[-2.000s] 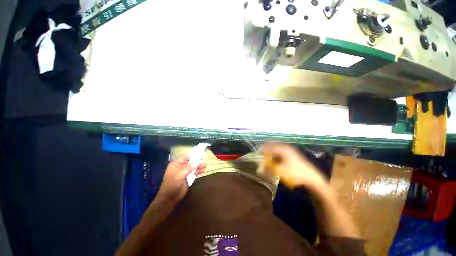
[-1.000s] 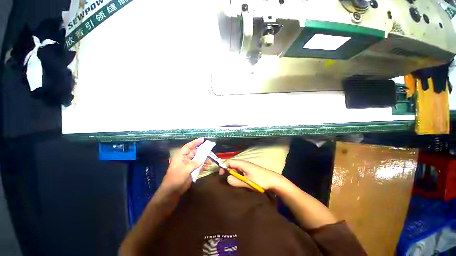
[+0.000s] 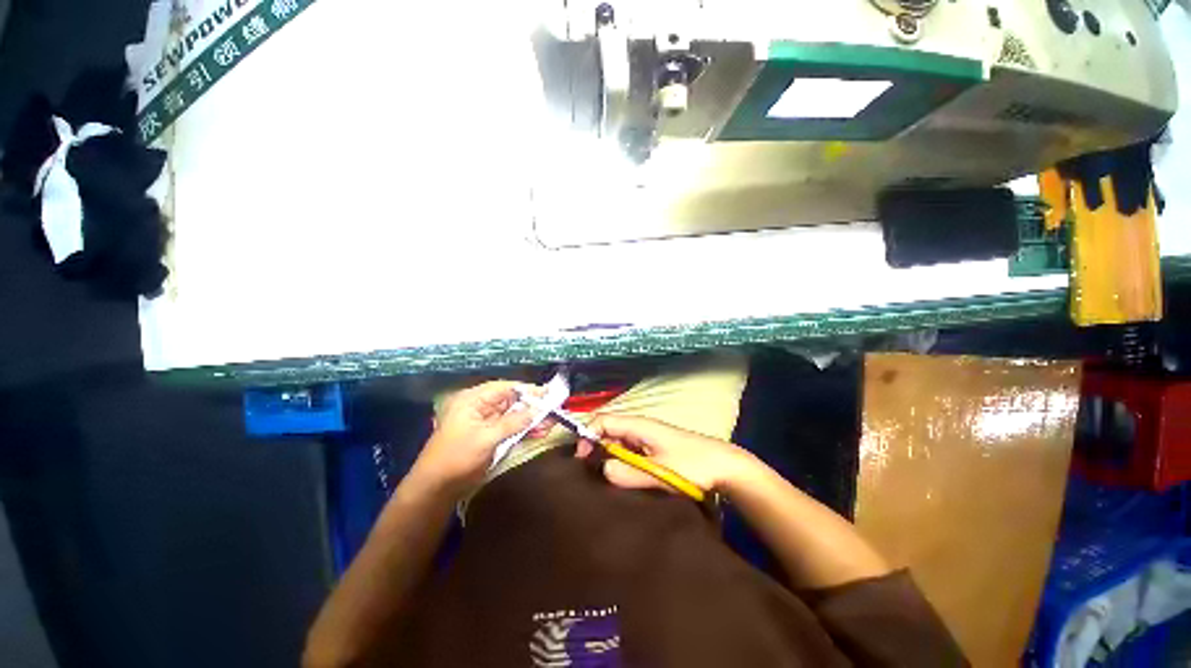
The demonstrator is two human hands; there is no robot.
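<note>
My left hand (image 3: 477,431) holds a folded white strip (image 3: 551,395) above my lap, just below the table's front edge. My right hand (image 3: 666,457) holds scissors with a yellow handle (image 3: 660,472). The silver blades point up and left and meet the white strip beside my left fingers. Whether the blades are open or closed on the strip is too small to tell.
A cream sewing machine (image 3: 836,105) stands on the white table (image 3: 353,261). A black pad (image 3: 950,226) and a yellow-orange pouch (image 3: 1114,255) are at right. A black bundle (image 3: 111,209) lies left. A brown board (image 3: 967,496) and red stool (image 3: 1143,431) are right of my lap.
My right hand has come in from the right, bringing the scissors to the white strip. My left hand still holds the strip. The table view has shifted slightly left.
</note>
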